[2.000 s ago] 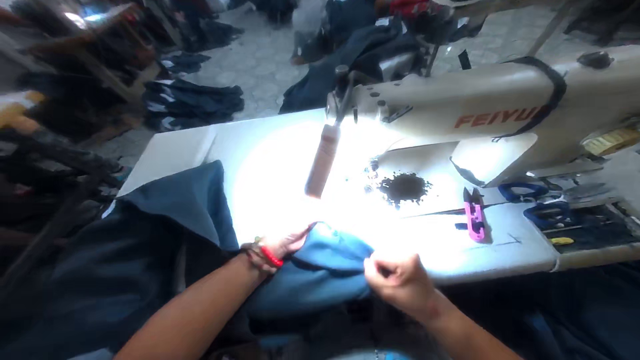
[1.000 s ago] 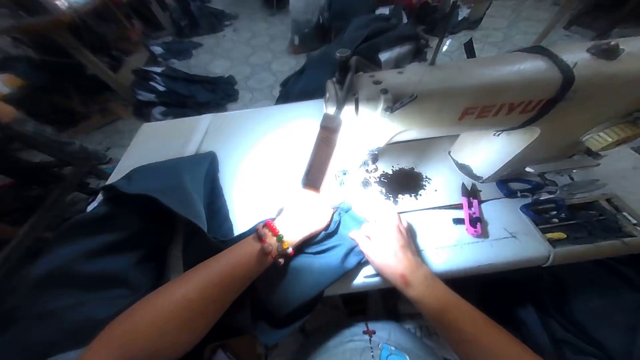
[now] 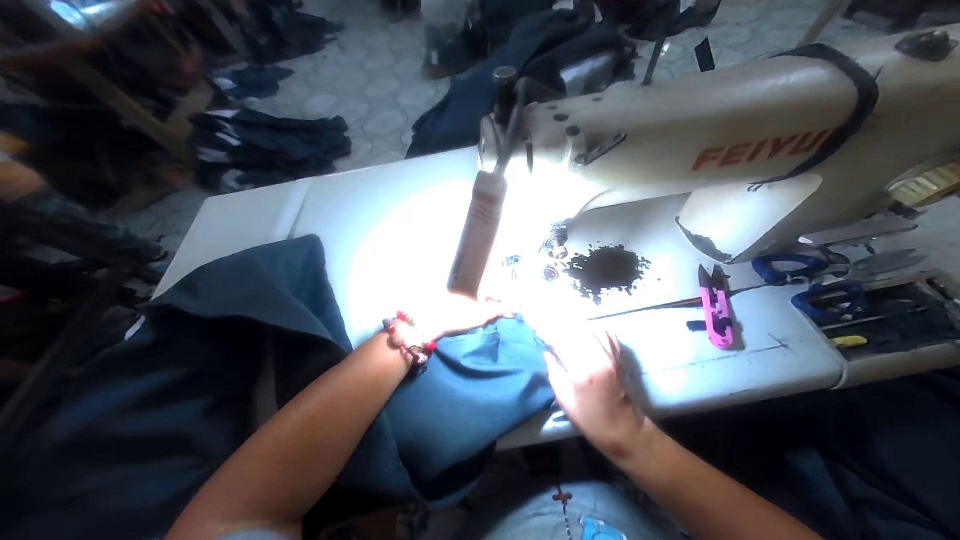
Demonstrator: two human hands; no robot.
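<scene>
Dark blue fabric (image 3: 480, 382) lies over the front edge of the white sewing table, with both my hands at its upper edge. My left hand (image 3: 457, 315), a beaded bracelet at its wrist, rests on the cloth; glare washes out its fingers, so its grip is unclear. At the cloth's right corner is my right hand (image 3: 592, 375), its fingertips also lost in the glare. Just beyond them stand the needle area and head of an industrial sewing machine (image 3: 675, 142). A lamp with a flat, pale housing (image 3: 478, 232) hangs beside the needle area.
Pink thread snips (image 3: 718, 315) lie right of my right hand. Blue-handled scissors (image 3: 791, 268) are farther right, by a tray (image 3: 907, 319) holding a yellow item. A larger dark garment (image 3: 255, 292) drapes over the table's left part. Stacked dark garments (image 3: 270, 146) lie on the tiled floor beyond.
Both hands and the cloth have moved up toward the needle area since the oldest frame. My right hand, curled with fingers closed then, is now flatter and more extended.
</scene>
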